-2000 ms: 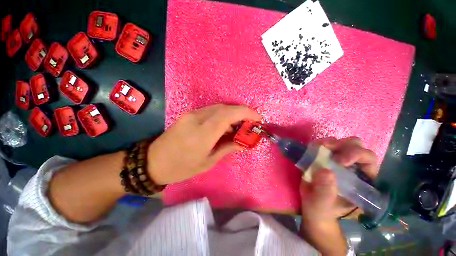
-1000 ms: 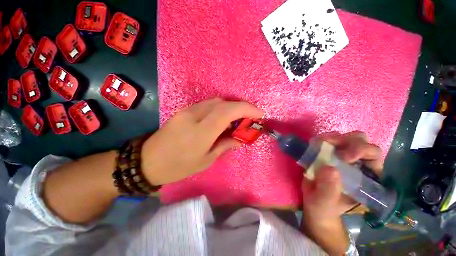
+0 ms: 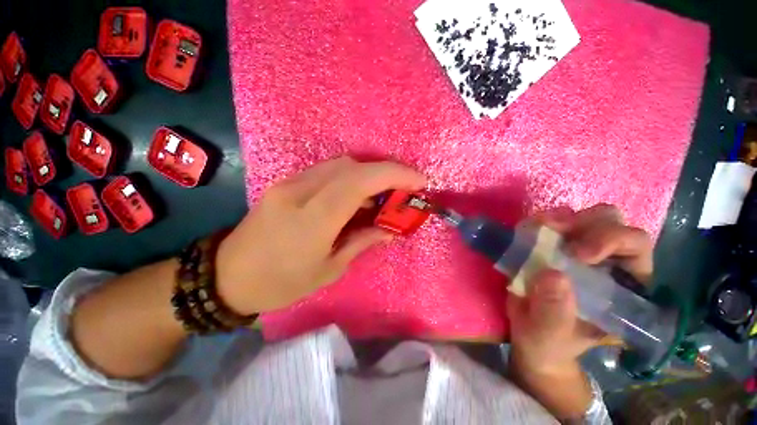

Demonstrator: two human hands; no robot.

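My left hand (image 3: 303, 232) holds a small red plastic housing (image 3: 400, 214) between thumb and fingers above the pink mat (image 3: 332, 91). A small silver component (image 3: 418, 202) shows at the housing's upper right. My right hand (image 3: 564, 282) grips a clear dispensing syringe (image 3: 618, 309) with a cream tape band (image 3: 535, 259) and dark contents near the front. Its narrow dispensing tip (image 3: 446, 214) points left at the housing's right edge. I cannot tell whether the tip touches the housing.
Several red housings (image 3: 178, 156) lie on the dark green bench at the left. A white card (image 3: 531, 62) with black specks lies on the mat's upper part. A clear crumpled film (image 3: 15, 224) is at the far left. A white paper (image 3: 725, 195) and a round black part (image 3: 734, 297) are at the right.
The view has shifted, so the mat's left edge and the waiting housings sit further left and the speckled card higher. Both hands keep their grips, with the tip still beside the held housing.
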